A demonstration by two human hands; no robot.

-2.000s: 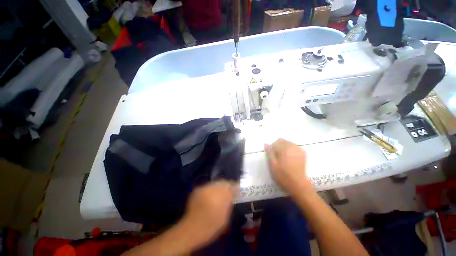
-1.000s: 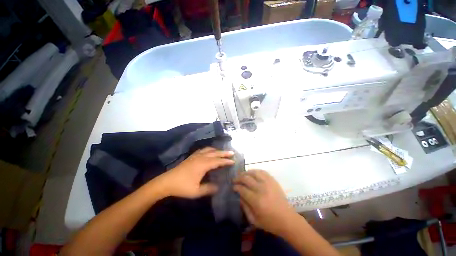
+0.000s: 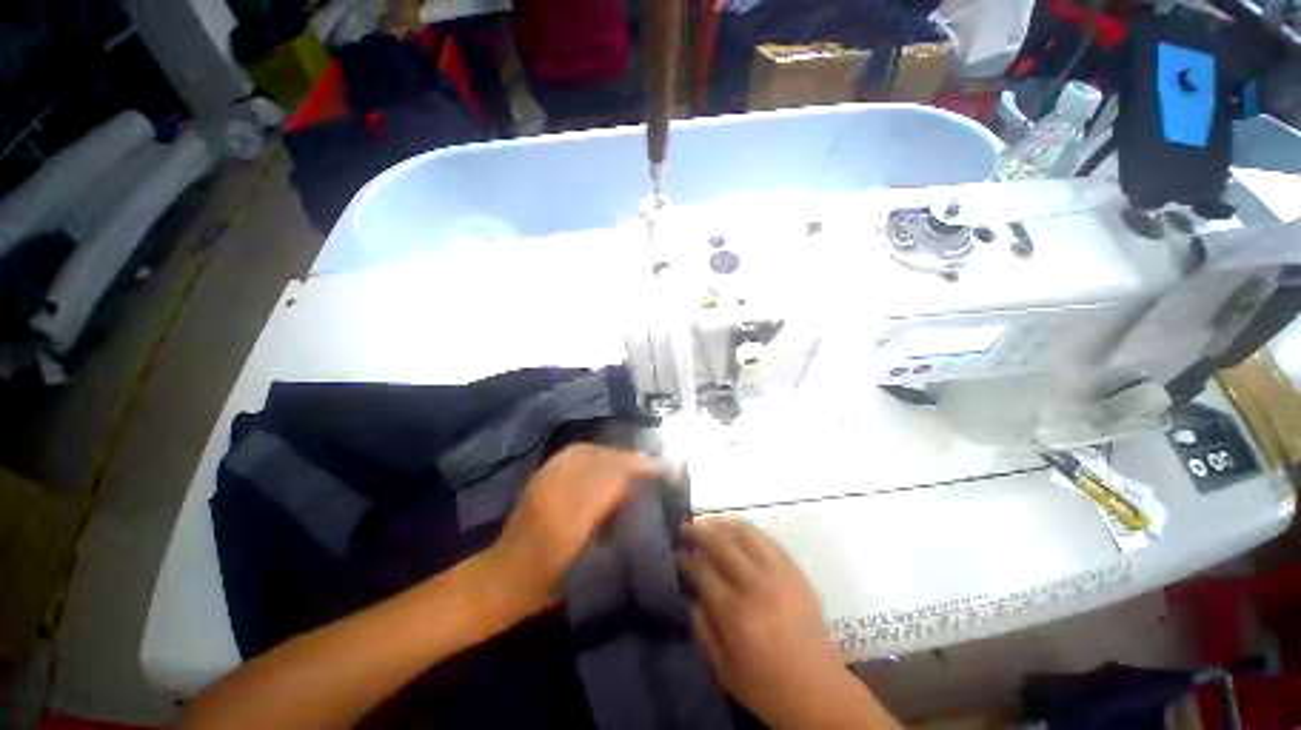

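Note:
A dark garment piece (image 3: 385, 513) with lighter grey strips lies on the white table left of and below the needle area (image 3: 685, 407). A dark grey band (image 3: 628, 613) runs from near the presser foot towards me and over the table's front edge. My left hand (image 3: 582, 502) lies on the garment with its fingers bent, pinching the band just in front of the needle. My right hand (image 3: 749, 592) is at the band's right edge, holding it with its fingertips. The exact needle position is hidden by glare.
The white machine head (image 3: 970, 335) spans the right side. A yellow-gold tool (image 3: 1106, 492) lies on white paper, beside a black switch panel (image 3: 1210, 451). A brown rod (image 3: 661, 86) stands behind the needle end. A pale blue trough (image 3: 557, 178) runs behind. A person in red (image 3: 574, 43) is at the back.
Both hands have come together at the band. Since one second ago, my left hand has closed from lying flatter to a bent-finger pinch. The view has shifted slightly.

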